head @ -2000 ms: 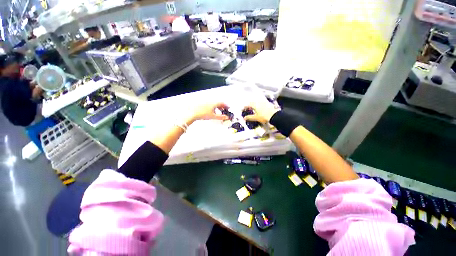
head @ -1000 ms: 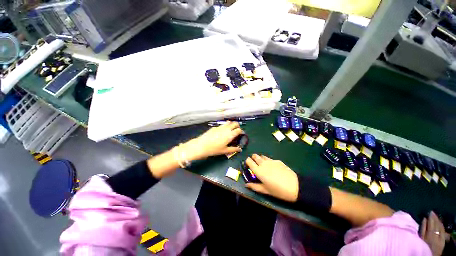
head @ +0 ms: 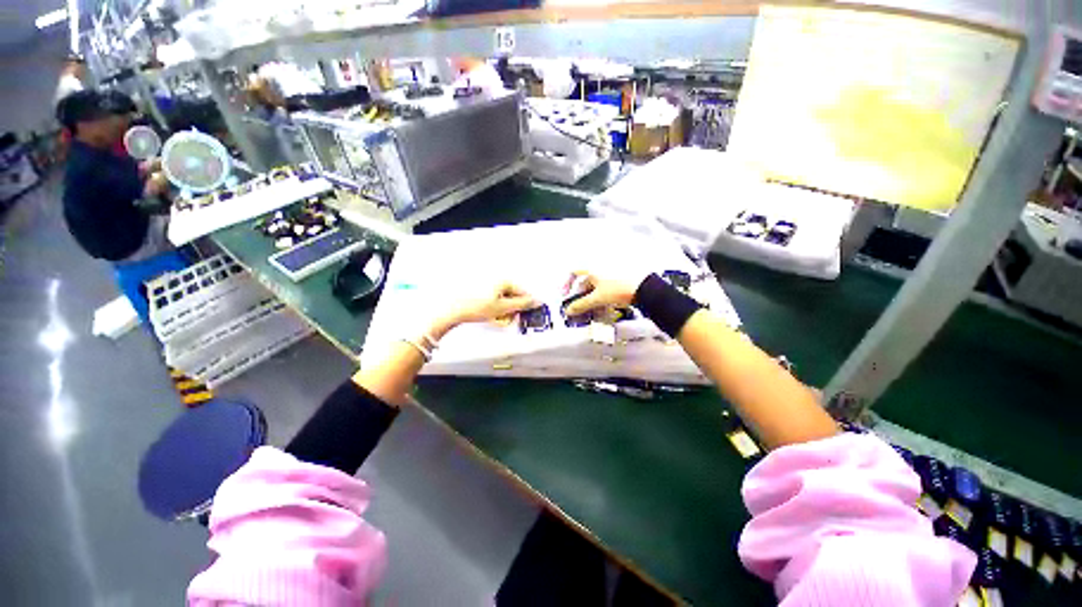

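Note:
The white tray stack (head: 463, 273) lies in front of me on the green bench. My left hand (head: 504, 308) is over its front part, fingers at a dark watch unit (head: 536, 318). My right hand (head: 599, 295) is beside it, its fingers closed around another dark watch unit (head: 577, 311). White and yellow battery pieces show at the tray's front edge, close to both units. Another dark unit (head: 676, 280) sits on the stack behind my right wrist. Whether my left fingers grip their unit is hard to tell.
Rows of watch units (head: 1020, 522) lie at the lower right, partly behind my right sleeve. Pens (head: 635, 388) lie along the stack's front edge. A slanted metal post (head: 937, 261) stands at the right. A grey metal machine (head: 439, 148) stands behind. A person (head: 107, 190) is at the far left.
Both hands have moved from the bench front to the tray stack. The two watch units that lay at the bench front are gone from there. The view has tilted up.

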